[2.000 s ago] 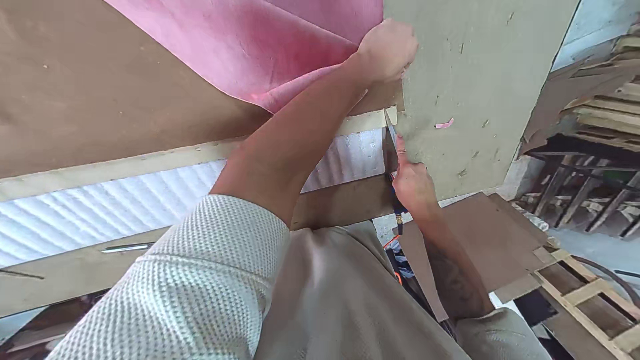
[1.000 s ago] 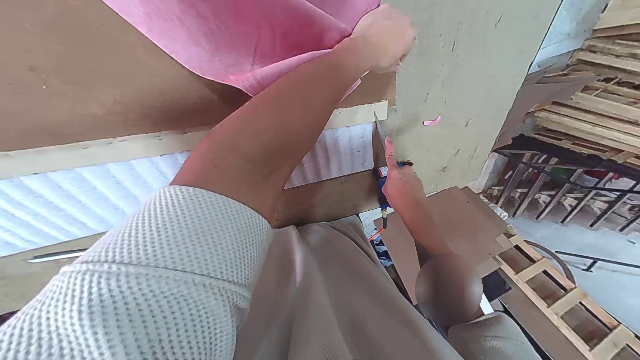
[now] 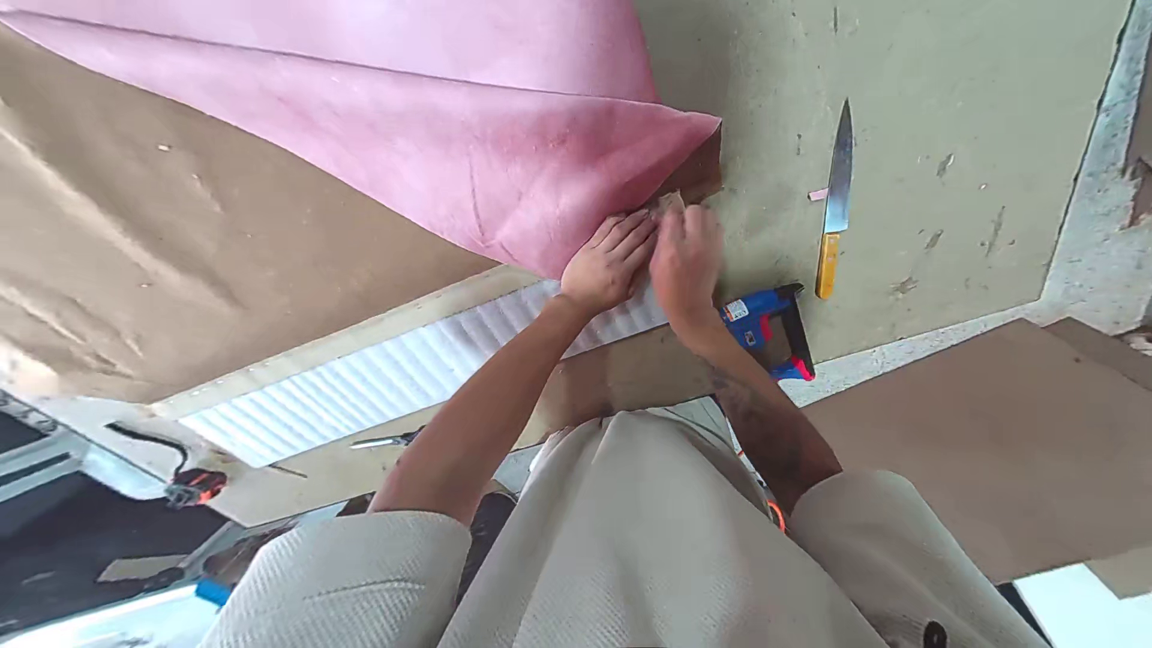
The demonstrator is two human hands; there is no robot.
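Pink leather [image 3: 405,135] lies folded back over a brown sheet [image 3: 225,207] on the workbench. My left hand [image 3: 612,261] presses flat on the edge of the leather near its right corner. Beside it, my right hand [image 3: 688,261] has bent fingers at a small pale scrap [image 3: 668,205] at the corner; its grip is partly blurred. White quilted padding [image 3: 405,360] runs below a pale strip [image 3: 342,333]. A knife with a yellow handle [image 3: 837,202] lies on the bench to the right. A blue staple gun [image 3: 765,328] lies by my right forearm.
Scissors [image 3: 387,441] lie on the bench near my left forearm, partly hidden. Brown boards [image 3: 981,441] stand off the bench's right front corner. A small pink scrap [image 3: 816,194] touches the knife. The bench edge [image 3: 936,337] crosses on the right.
The knife has left my right hand and lies on the bench. My left hand has let go of the lifted leather and come down onto its edge. My right hand has moved in beside it.
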